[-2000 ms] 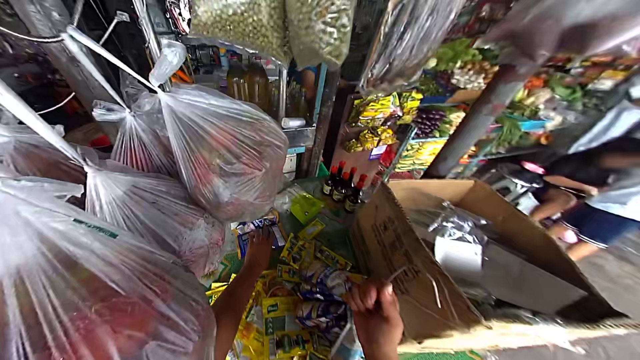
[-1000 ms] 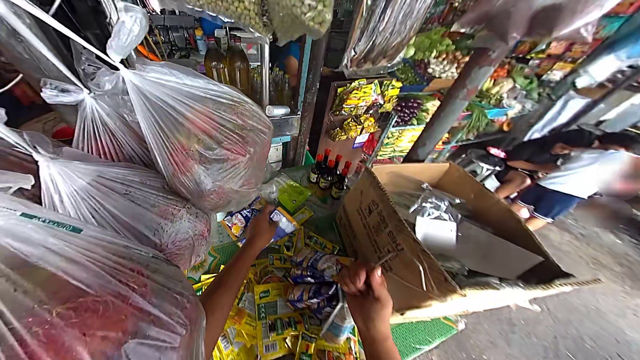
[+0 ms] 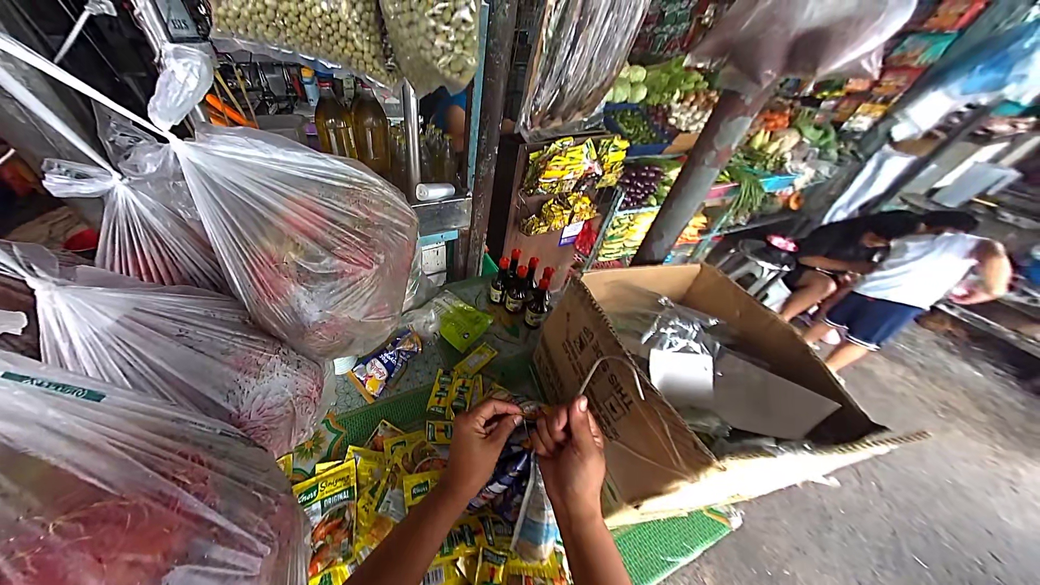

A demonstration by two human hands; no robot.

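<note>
My left hand [image 3: 481,443] pinches the top edge of a dark packet, close beside my right hand [image 3: 571,451]. A thin pale cord [image 3: 605,361] loops up from my right fist, which is closed on it. Blue packets [image 3: 508,479] hang bunched under both hands. Yellow Knorr seasoning sachets [image 3: 329,508] lie spread below and to the left. A blue packet [image 3: 386,364] lies apart on the table, near a green packet [image 3: 463,321]. Small dark bottles with red caps [image 3: 516,288] stand behind.
An open cardboard box [image 3: 634,422] with plastic-wrapped contents stands at the right. Filled plastic bags [image 3: 301,236] hang at the left. Bags of round green produce [image 3: 305,36] hang overhead. A metal post [image 3: 691,179] leans beyond the box. A person in a white shirt [image 3: 918,268] is farther right.
My left hand has moved from the blue packet on the table at the left to beside my right hand. That packet now lies released. My right hand keeps hold of the cord.
</note>
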